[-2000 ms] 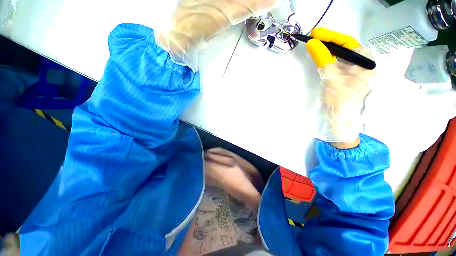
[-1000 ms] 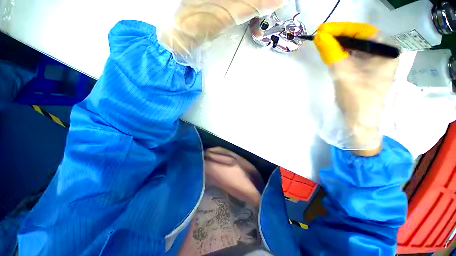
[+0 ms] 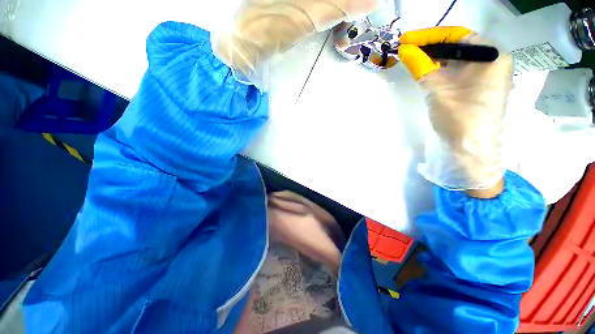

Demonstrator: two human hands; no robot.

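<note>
The chrome end part (image 3: 366, 47) lies on the white bench near the top edge, shiny with dark holes. My right hand (image 3: 457, 85), in a clear glove with orange-yellow finger cots, holds the black tweezers (image 3: 464, 52); their tips are at the right side of the chrome part. My left hand (image 3: 287, 26), in a clear wrinkled glove, reaches from the upper left to the chrome part's upper side. Its fingertips are at the picture's top edge, so its grip cannot be told. The rest of the unit is beyond the edge.
Two white bottles (image 3: 538, 49) with metal tops stand at the upper right. White crumpled wipes (image 3: 522, 147) lie below them. A large red-orange tray (image 3: 566, 267) is at the far right. A smaller red bin (image 3: 387, 239) shows under the bench edge (image 3: 313, 190). A thin dark line crosses the bench.
My right hand and the tweezers moved right, then slightly back left, with the fingers now close to the chrome part. The chrome part and my left hand shifted slightly right in view.
</note>
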